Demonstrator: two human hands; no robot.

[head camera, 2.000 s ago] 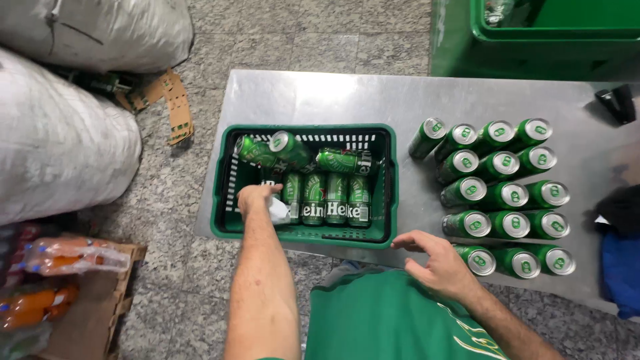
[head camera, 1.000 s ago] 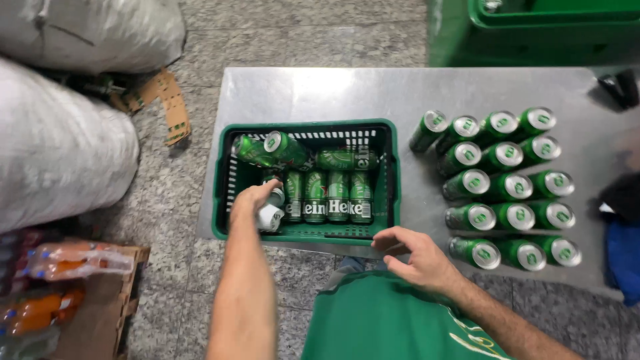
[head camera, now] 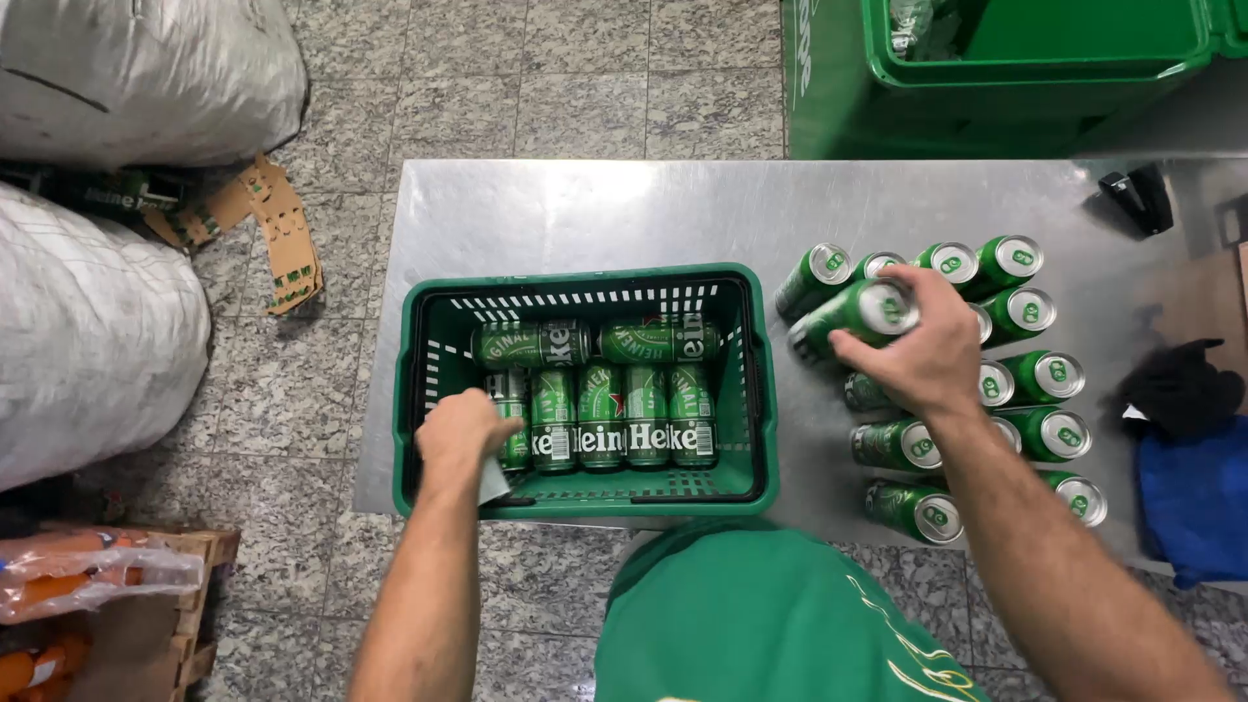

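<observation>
A green plastic shopping basket (head camera: 585, 504) stands on a steel table. Along its near side several green Heineken beer cans (head camera: 645, 414) lie parallel; two more, one of them this can (head camera: 531, 342), lie crosswise behind them. My left hand (head camera: 463, 434) is over the basket's left end, beside the leftmost can, with a white cloth or paper (head camera: 494, 480) under its fingers. To the right, my right hand (head camera: 921, 341) grips a tilted can (head camera: 858, 317) above the group of upright cans (head camera: 1058, 434), partly covering some of them.
A black clip-like object (head camera: 1136, 200) and blue cloth (head camera: 1194, 487) lie at the table's right. A large green bin (head camera: 975, 107) stands behind. Left on the floor are white sacks (head camera: 88, 331), torn cardboard (head camera: 285, 234) and a wooden pallet (head camera: 195, 624) with orange bottles.
My right hand has moved from the basket's near right corner to the standing cans and taken hold of one. The two cans at the basket's back left, earlier crossed, now appear as one lying flat.
</observation>
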